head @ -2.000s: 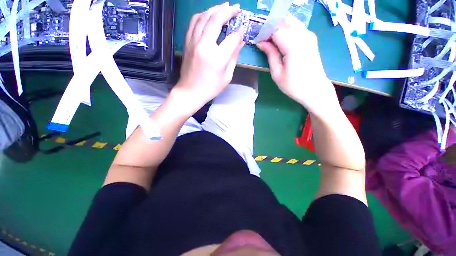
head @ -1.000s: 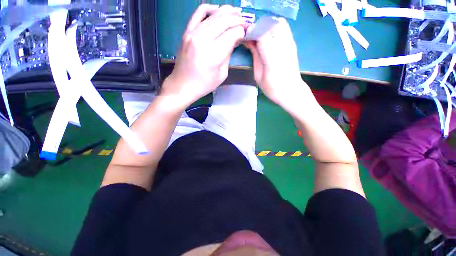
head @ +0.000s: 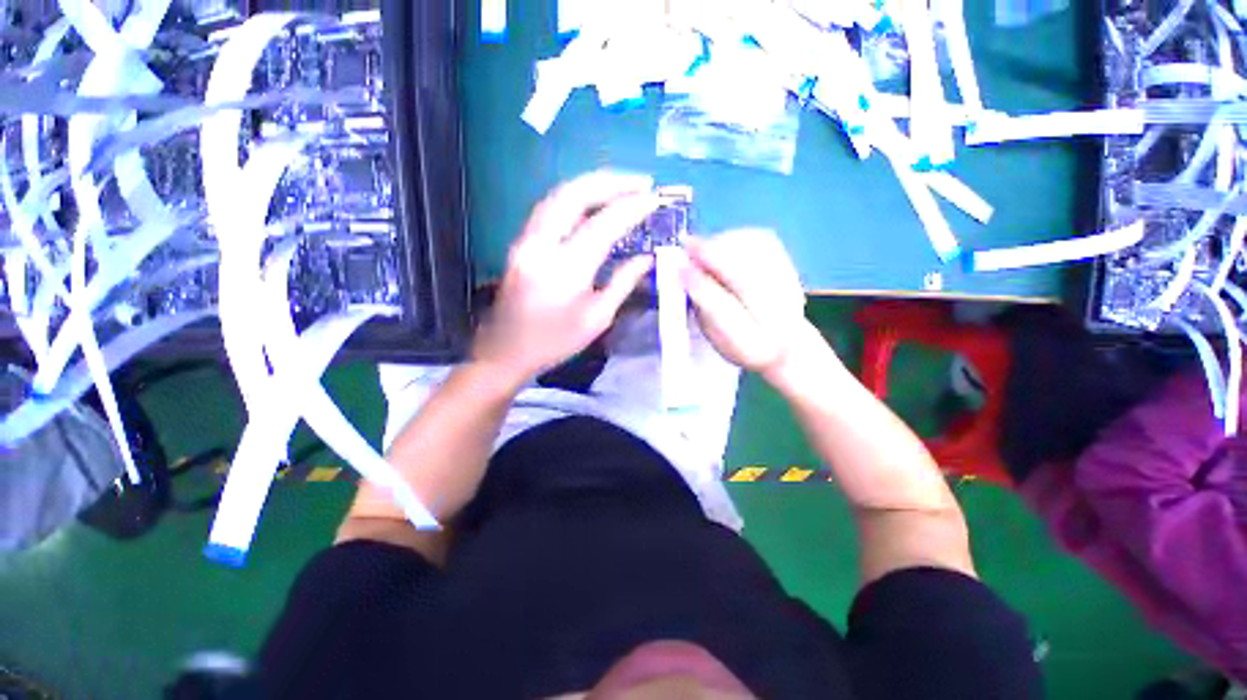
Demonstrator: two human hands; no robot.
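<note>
My left hand [head: 568,274] holds a small circuit board [head: 662,226] between thumb and fingers, near the bench's front edge. A white flat flex cable [head: 673,328] hangs from the board's near side down toward my lap. My right hand [head: 749,294] is at the board's right side, with thumb and finger pinching at the cable's upper end. The connector where cable and board meet is too small to make out.
A black board tray [head: 435,178] with boards and overhanging white cables is at left. A loose cable pile [head: 739,62] and a clear plastic bag [head: 728,130] lie beyond my hands. A second board tray [head: 1098,205] is at right. A red stool [head: 978,417] stands below the bench.
The view has tilted up, showing more of the bench and cable pile. The cable at the board, earlier angled up over my right fingers, now hangs straight down toward me.
</note>
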